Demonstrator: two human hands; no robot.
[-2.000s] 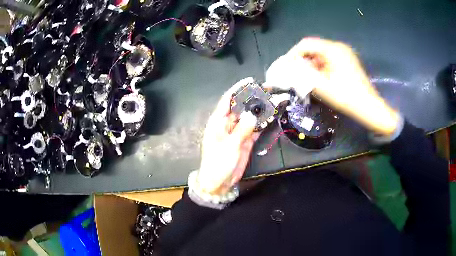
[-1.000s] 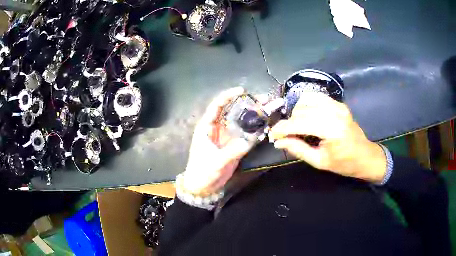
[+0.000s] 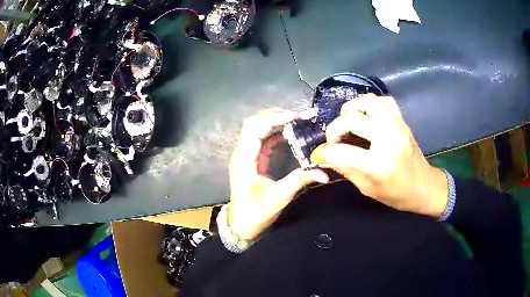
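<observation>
A lens module point(image 3: 307, 137) is held between my two hands over the bench's near edge, its dark barrel turned to the right. My left hand point(image 3: 261, 168) grips the edge of its board with thumb and fingers. My right hand point(image 3: 380, 154) has its thumb and fingertips at the barrel's side; the fingers hide the contact. A round black camera housing point(image 3: 343, 87) stands just behind my right hand, with a speckled board inside. A short white strip lies between lens board and housing. A thin dark line with a light tip runs to the housing.
Many unfinished camera units point(image 3: 138, 118) crowd the bench's left side. Another open housing point(image 3: 228, 23) with a red lead wire sits at the back. A torn white scrap point(image 3: 396, 13) lies at the back right. A cardboard box point(image 3: 136, 255) and a blue stool point(image 3: 100, 270) are below the edge.
The lens module has turned from facing up to facing right, and my right fingers have closed in on it. The white scrap came into view after the first frame.
</observation>
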